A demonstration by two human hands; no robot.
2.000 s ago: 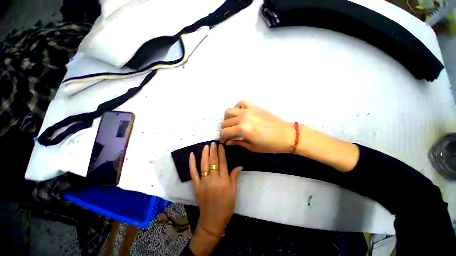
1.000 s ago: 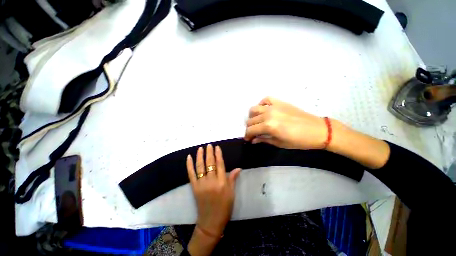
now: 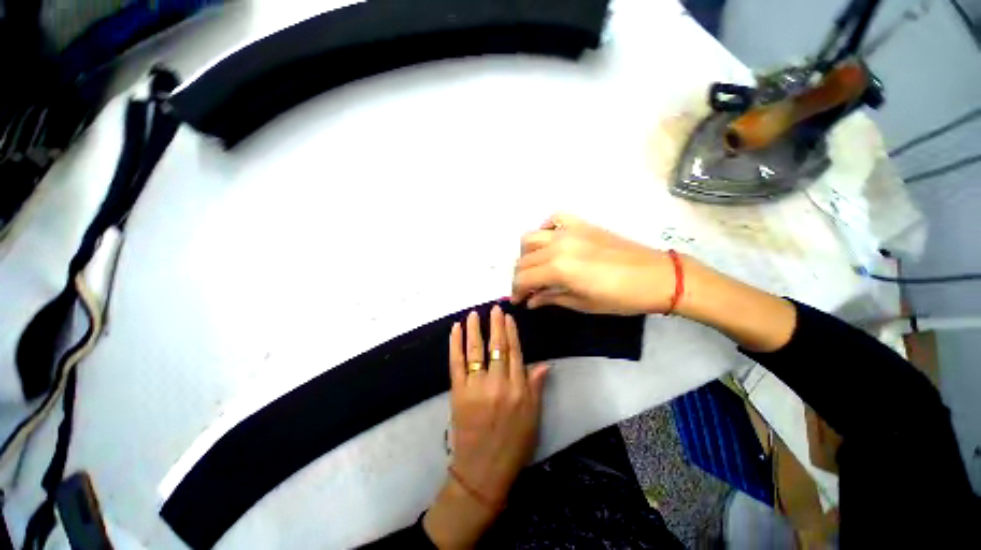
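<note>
A long curved black band lies along the near side of the white table, with a thin white strip showing along its outer edge at the left. My left hand lies flat on the band, fingers slightly apart, with two rings on it. My right hand pinches the band's far edge just beyond my left fingertips. A short end of the band shows to the right, under my right forearm.
A steam iron with a wooden handle stands at the far right of the white table cover. A thicker black stack lies at the far side. Black-and-white strips and a phone are at left. A blue crate is below.
The view has swung right, bringing the iron further in. The band has slid left under my hands; more lies to the left and less to the right.
</note>
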